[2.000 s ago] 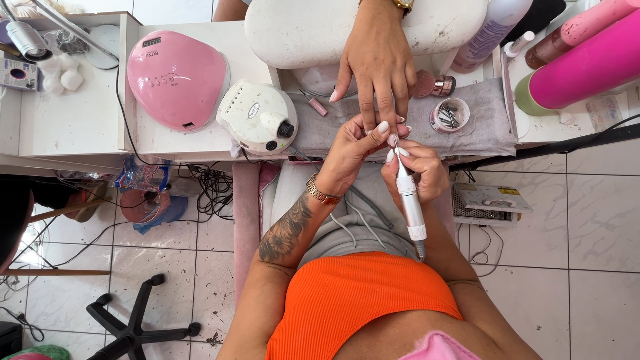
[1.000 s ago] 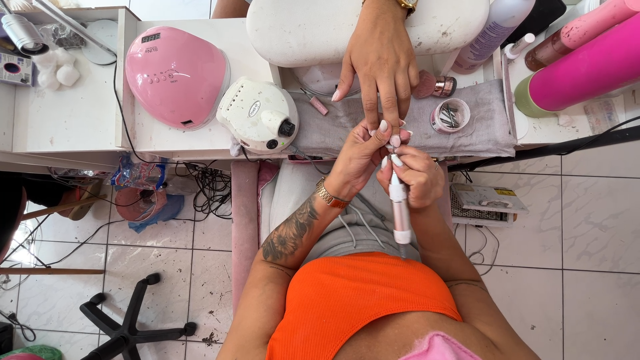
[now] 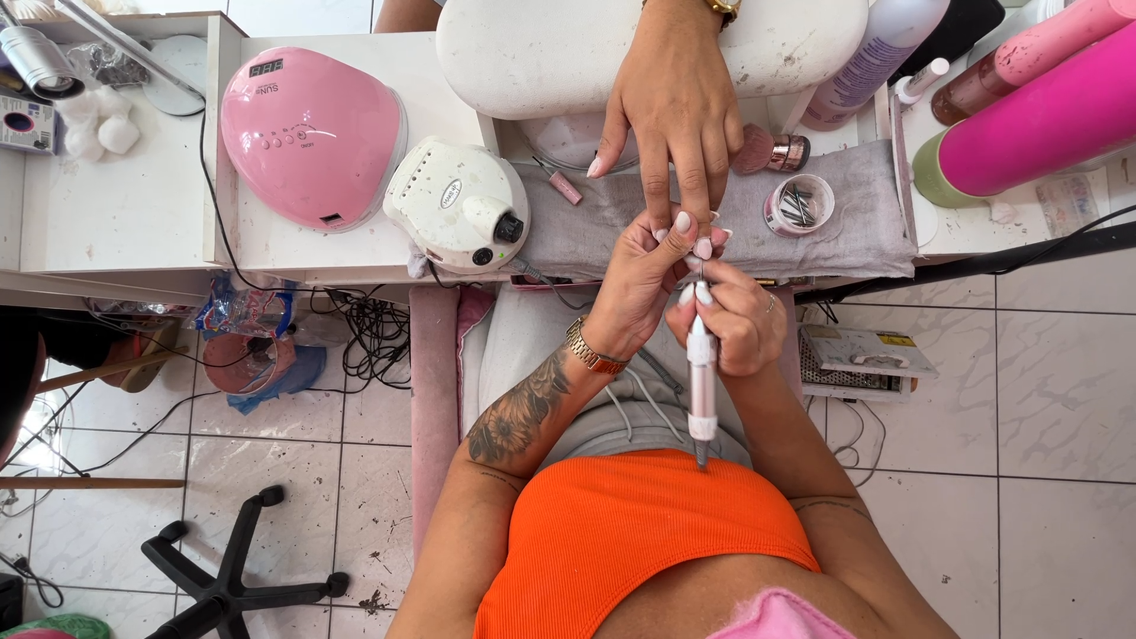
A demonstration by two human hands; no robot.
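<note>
My right hand (image 3: pixel 737 321) holds a white and pink electric nail drill handpiece (image 3: pixel 702 377), its bit at a fingernail of another person's hand (image 3: pixel 679 115). My left hand (image 3: pixel 635 282) grips that person's fingertips, thumb on top. The other hand reaches down over a white padded armrest (image 3: pixel 550 62). Left of it stand the white drill control unit (image 3: pixel 461 204), with a black knob, and a pink nail lamp (image 3: pixel 306 138). A small jar (image 3: pixel 799 205) of metal bits sits on a grey towel (image 3: pixel 852 200), near a makeup-type brush (image 3: pixel 770 151) and a small pink bottle (image 3: pixel 564 188).
Bottles, including a magenta one (image 3: pixel 1038 115), crowd the right of the desk. Cotton balls (image 3: pixel 115 133) and a metal lamp (image 3: pixel 40 58) are at the far left. Below are tangled cables (image 3: pixel 377 337), a chair base (image 3: pixel 226 586) and a metal box (image 3: pixel 861 355).
The drill handpiece has swung from a slant to nearly upright in view, with my right hand. My left hand still holds the other person's fingertips.
</note>
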